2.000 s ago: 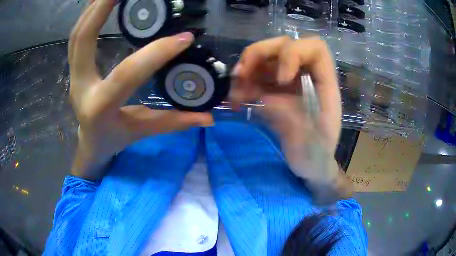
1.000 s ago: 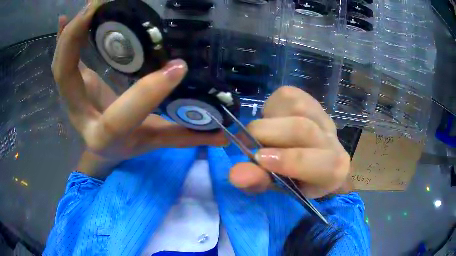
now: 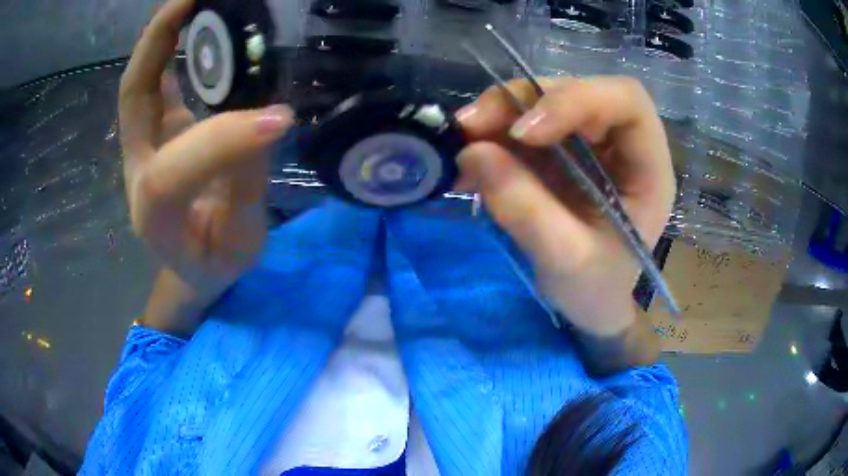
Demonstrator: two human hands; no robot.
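Observation:
My left hand (image 3: 200, 177) is at the upper left and holds one round black unit (image 3: 210, 58) between its fingers, with the ringed face showing. A second round black unit (image 3: 390, 169) is at the centre, its ringed face towards me and a small white piece on its rim. My right hand (image 3: 576, 177) grips this second unit at its right edge with thumb and fingertip. The same hand holds silver tweezers (image 3: 595, 177), their points up and to the left, away from the units. My left thumb is apart from the second unit.
A clear blister tray (image 3: 744, 112) lies behind, with dark units (image 3: 353, 45) standing in some pockets. Brown cardboard (image 3: 721, 297) with handwriting is at the lower right, beside a dark flat object. A blue item (image 3: 828, 237) is at the far right. Clear ribbed plastic lies at left.
The tweezers have swung from the second unit's rim to point up and left. The right hand has taken that unit's edge, and the left hand has let go of it.

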